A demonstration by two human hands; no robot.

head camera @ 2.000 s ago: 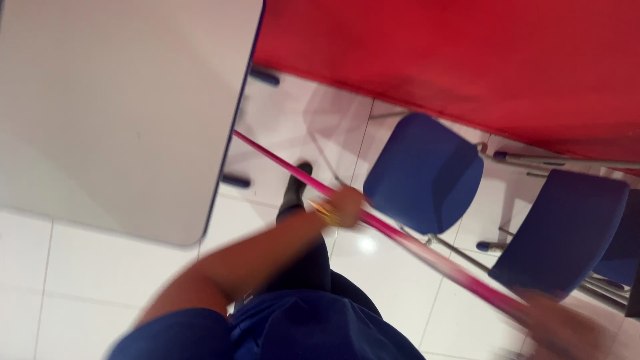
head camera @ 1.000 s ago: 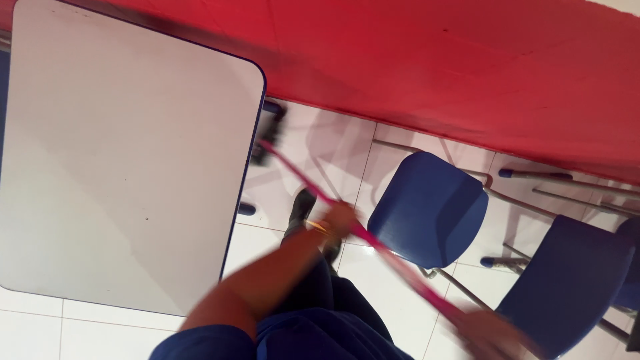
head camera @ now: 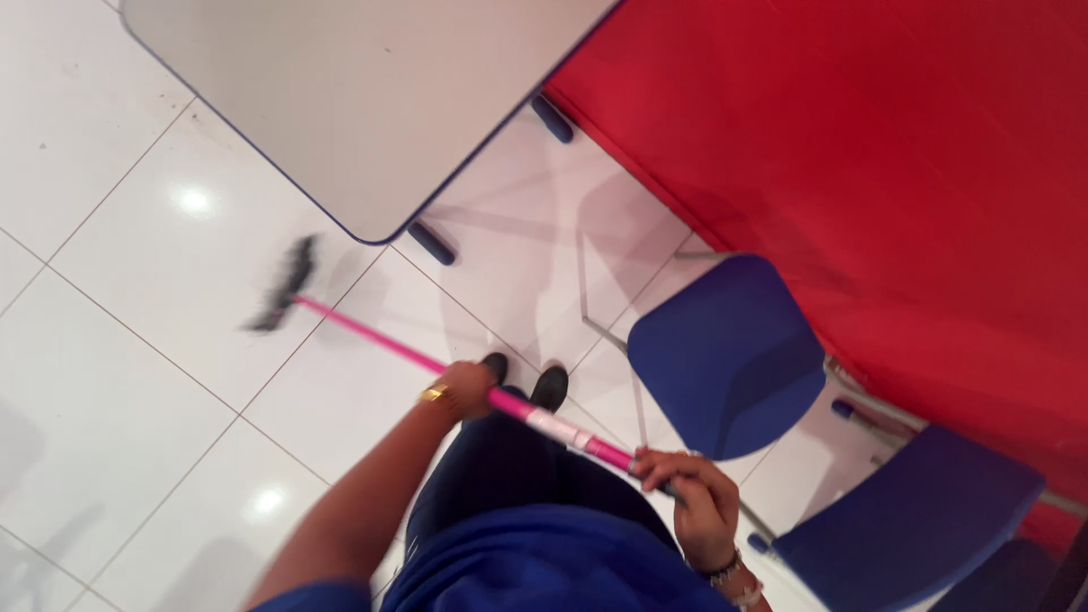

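Note:
A broom with a pink handle (head camera: 382,341) runs slantwise across the front of my body. Its dark bristle head (head camera: 289,285), blurred, is over the white tiled floor at the left, just off the table's near corner. My left hand (head camera: 470,389), with a gold-coloured band at the wrist, is closed around the middle of the handle. My right hand (head camera: 693,497), with bracelets on the wrist, grips the dark upper end of the handle near my waist. A pale section of the handle shows between the two hands.
A white table (head camera: 365,102) with a blue edge stands at the top, its dark-tipped feet (head camera: 432,242) on the floor. To the right are a blue chair seat (head camera: 727,357) and a blue chair back (head camera: 909,518), beside a red wall (head camera: 867,153). Small specks (head camera: 194,117) lie on the tiles.
The broom head, at the table's side edge a second ago, is now out on the floor beyond the table's corner. Both hands have kept hold of the handle. The view has turned.

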